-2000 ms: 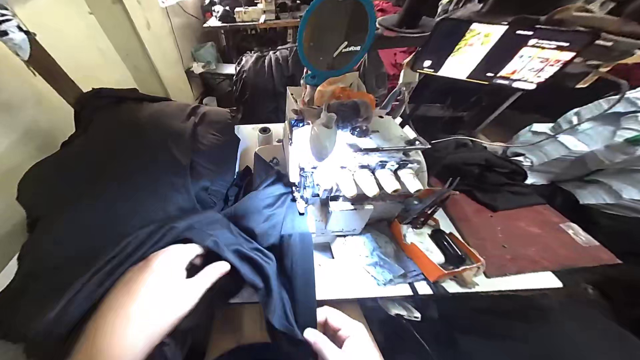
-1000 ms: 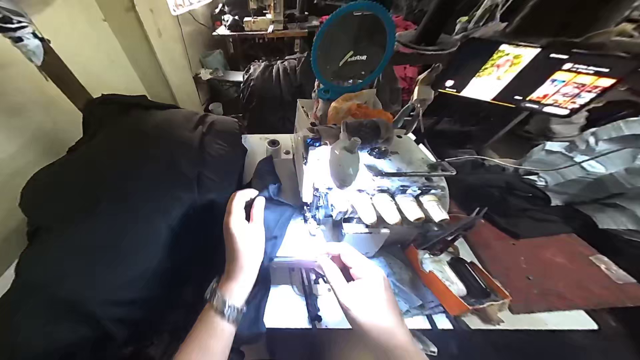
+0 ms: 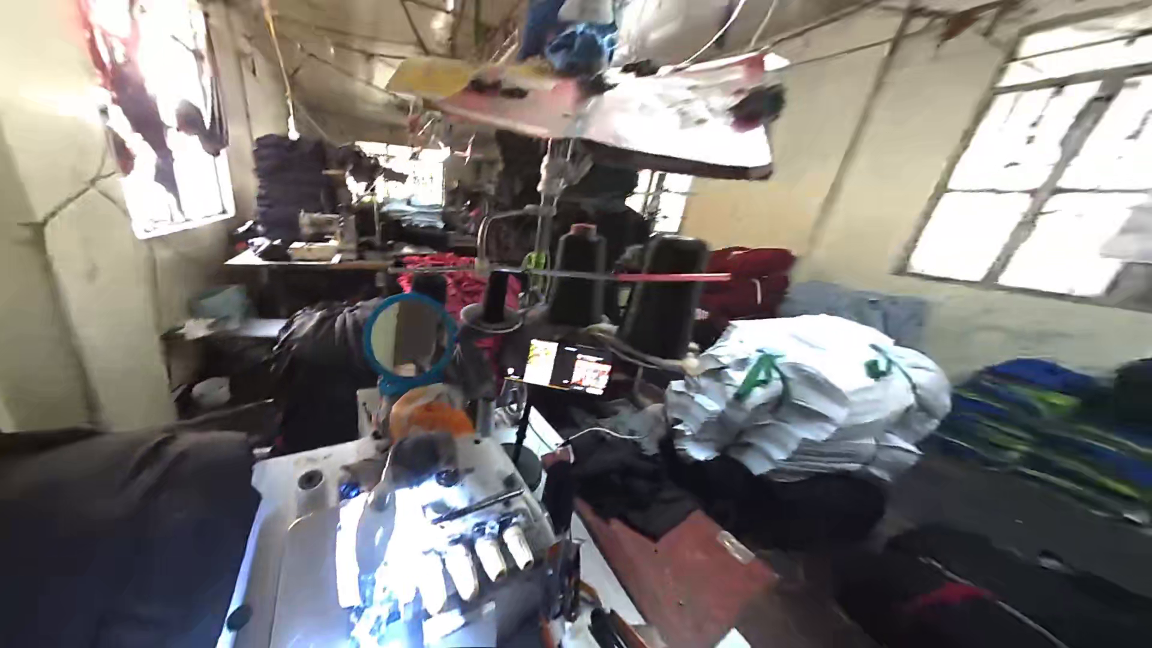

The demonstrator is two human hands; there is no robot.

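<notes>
An overlock sewing machine (image 3: 450, 522) stands at the lower middle of the head view, its needle area lit very brightly. Several white tension knobs (image 3: 490, 558) line its front. Behind it is a round mirror with a blue rim (image 3: 411, 337). A large heap of dark cloth (image 3: 117, 540) lies to the machine's left. Neither my left hand nor my right hand shows in this view, so what they touch is hidden. The lower frame edge cuts off the front of the machine.
Right of the machine are a reddish board (image 3: 675, 567), an orange tray with tools (image 3: 589, 612) and a tied white cloth bundle (image 3: 801, 387). Dark thread cones (image 3: 666, 297) and a lit phone screen (image 3: 562, 364) stand behind. A shelf (image 3: 621, 117) hangs overhead.
The view has swung up and to the right. Both hands, at the dark cloth by the machine one second ago, are out of view.
</notes>
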